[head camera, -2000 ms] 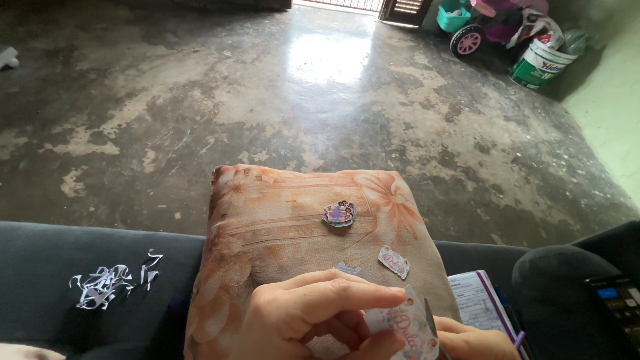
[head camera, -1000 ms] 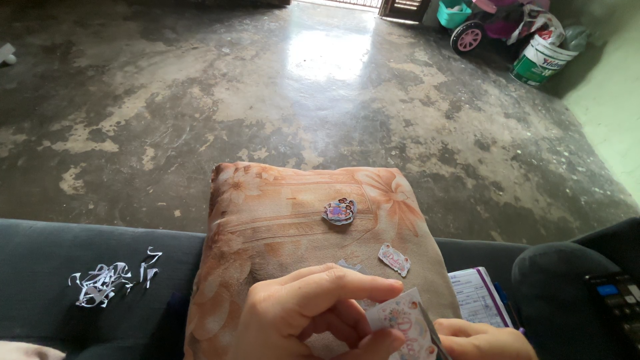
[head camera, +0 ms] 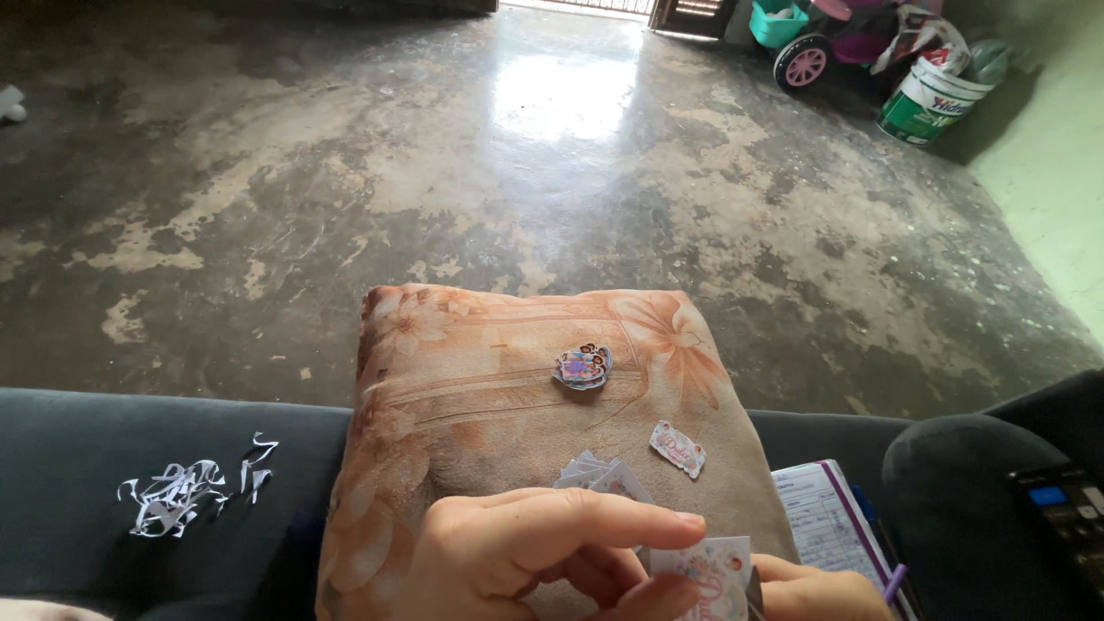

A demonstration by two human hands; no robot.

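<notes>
My left hand (head camera: 535, 552) pinches a printed paper card (head camera: 711, 569) between thumb and fingers, low on a floral cushion (head camera: 509, 431). At the card's right edge my right hand (head camera: 815, 591) holds scissors (head camera: 755, 591); only part of a blade shows and the handles are hidden. A small stack of cut-out paper figures (head camera: 583, 367) lies on the upper cushion. Nearer my hands is a cut-out paper label (head camera: 678, 448) with a wavy edge. Several uncut paper cards (head camera: 604, 477) lie partly behind my left hand.
Curled paper scraps (head camera: 177, 496) lie on the dark sofa (head camera: 293, 423), left of the cushion. On the right are a written notebook (head camera: 832, 517), a purple pen (head camera: 895, 582) and a dark device with a lit screen (head camera: 1056, 509). A bucket (head camera: 931, 103) and a wheeled toy (head camera: 806, 62) stand far right.
The card in my left hand has turned more upright, and the scissors' blade shows less beside it. Both hands stay low on the cushion.
</notes>
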